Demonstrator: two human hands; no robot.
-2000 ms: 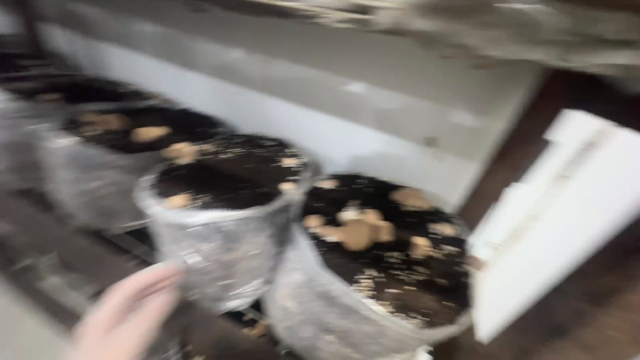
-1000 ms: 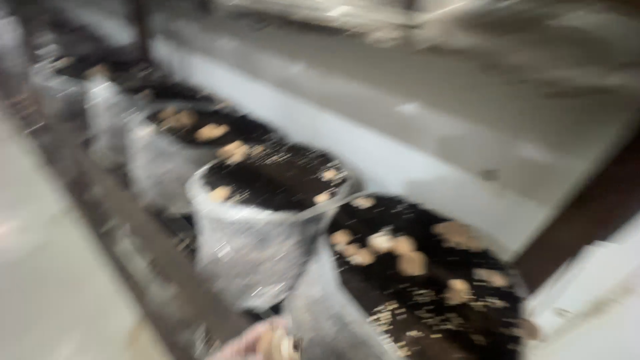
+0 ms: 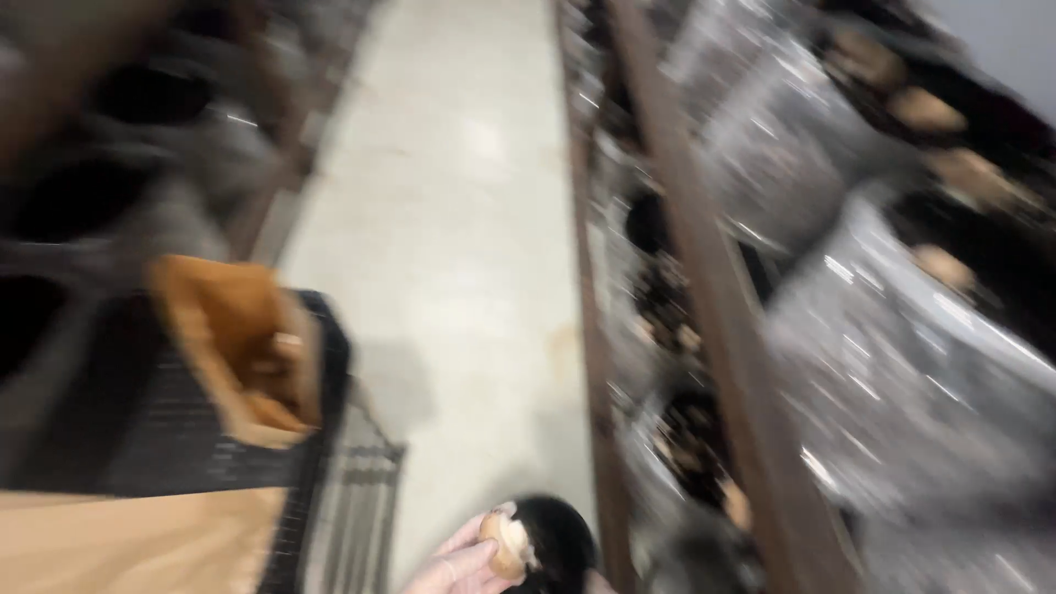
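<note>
My left hand (image 3: pixel 466 561), which seems to wear a thin clear glove, enters at the bottom middle. Its thumb and fingers grip a light-brown mushroom (image 3: pixel 505 546) with a pale stem. Just behind the mushroom is a round black object (image 3: pixel 553 540), too blurred to name. At the bottom edge to its right, a small piece of my right hand (image 3: pixel 600 583) shows; its fingers are hidden. To the left, an open brown paper bag (image 3: pixel 239 346) has a few pale pieces inside and rests on a black plastic crate (image 3: pixel 165 412).
Plastic bags of dark soil (image 3: pixel 907 363) with brown mushrooms fill the right rack, behind a brown shelf rail (image 3: pixel 709 272). More dark-topped bags (image 3: pixel 74 198) stand on the left. A pale floor aisle (image 3: pixel 462 206) runs between. Brown paper (image 3: pixel 140 536) lies at lower left.
The view has swung from the shelf down to the aisle. My left hand, without a visible mushroom two seconds ago, now holds one. The paper bag and crate have come into view.
</note>
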